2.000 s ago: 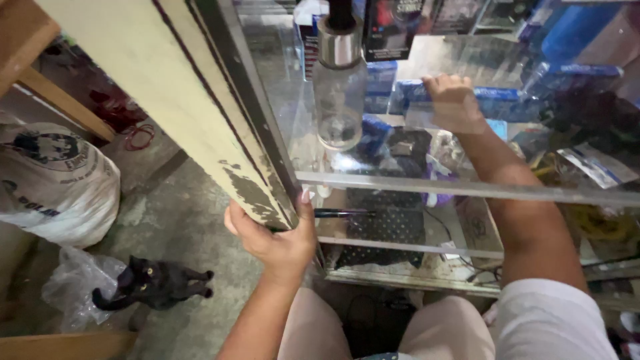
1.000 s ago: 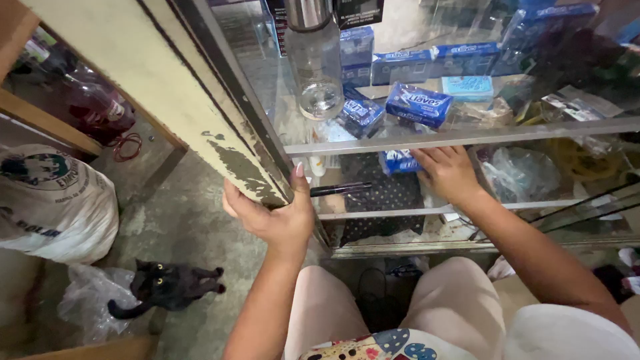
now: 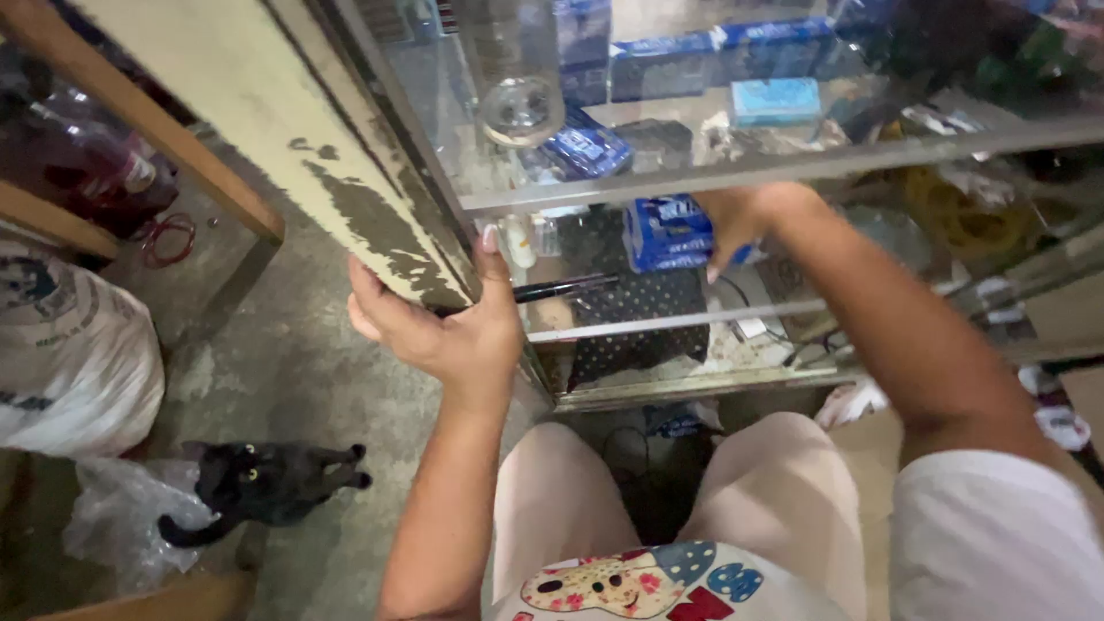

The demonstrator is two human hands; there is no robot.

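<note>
My left hand (image 3: 448, 323) grips the worn cream wooden edge (image 3: 362, 216) of a glass display case, its thumb on the inner side by a black pen-like stick (image 3: 565, 287). Inside the case, below the upper glass shelf edge (image 3: 776, 168), my right hand (image 3: 750, 216) holds a blue plastic-wrapped pack (image 3: 668, 233) by its right side. Under that pack lies a black polka-dot cloth (image 3: 642, 323). Another blue pack (image 3: 586, 147) rests on the upper shelf beside a clear bottle (image 3: 520, 108), with a light blue box (image 3: 774, 102) to the right.
A black cat (image 3: 267, 483) lies on the concrete floor beside a crumpled clear plastic bag (image 3: 129, 517). A full white sack (image 3: 73, 354) stands at the left, near a wooden leg (image 3: 198, 164) and dark red bottles (image 3: 95, 164). The lower glass edge (image 3: 673, 322) crosses beneath my right hand.
My right hand was over the upper shelf, then at its front edge by a blue pack; now it holds a blue pack below that edge. My left hand stays on the case edge.
</note>
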